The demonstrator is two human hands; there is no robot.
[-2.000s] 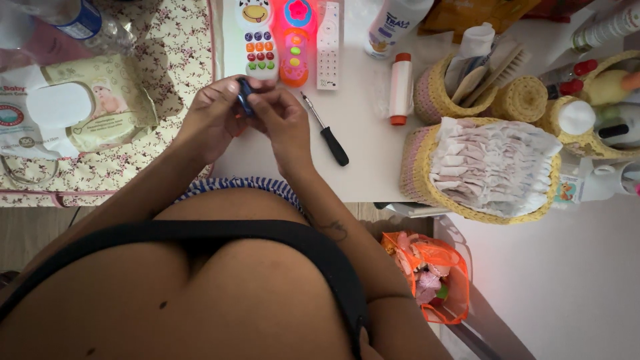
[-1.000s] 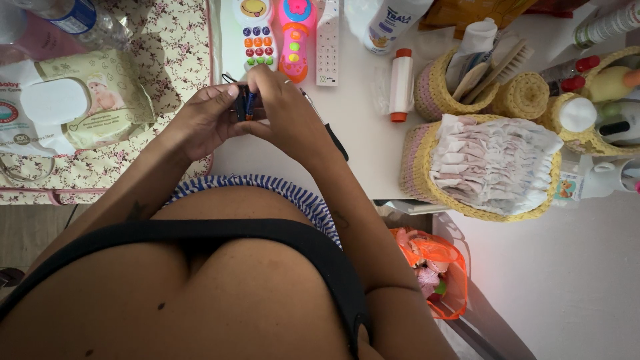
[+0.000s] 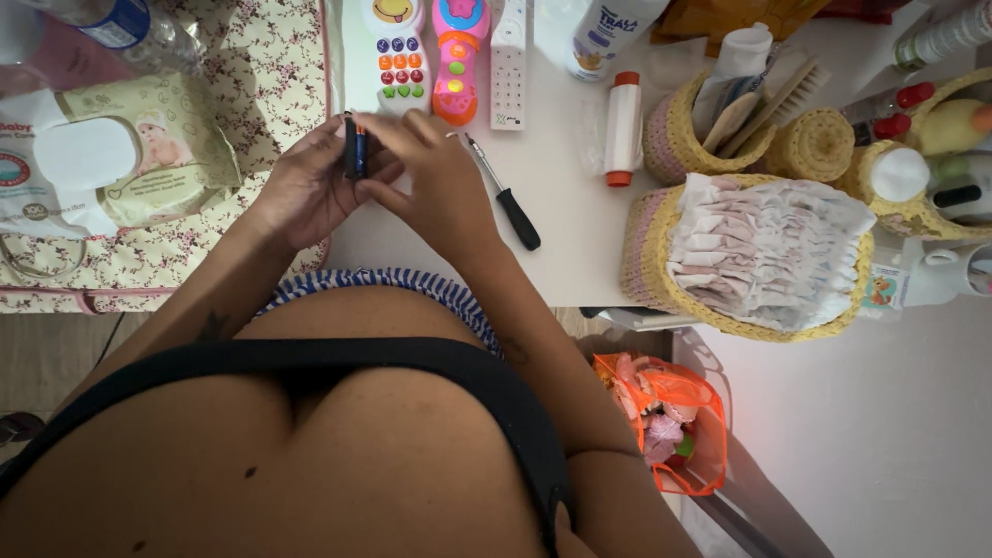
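Between my hands is a small dark case (image 3: 350,151) with a blue cylindrical battery (image 3: 361,147) in or against it. My left hand (image 3: 314,174) grips the case from the left, its palm turned up. From the right, the fingers of my right hand (image 3: 426,167) touch the battery side; how firmly they hold it is unclear. A black-handled screwdriver (image 3: 504,194) lies on the white table to the right. Above my hands lie a toy phone with coloured buttons (image 3: 400,58), a pink and orange toy remote (image 3: 457,66) and a white remote control (image 3: 508,70).
Wet wipes (image 3: 147,147) and plastic bottles lie on a floral mat (image 3: 263,46) at left. A white tube with orange ends (image 3: 622,128), a lotion bottle (image 3: 608,39), a crocheted basket of diapers (image 3: 643,271) and smaller baskets stand at right. An orange mesh bag (image 3: 697,465) sits below the table edge.
The dark case has turned more upright between my hands, and the blue battery shows more clearly. My right hand has shifted, and the screwdriver it partly covered a second ago is visible again.
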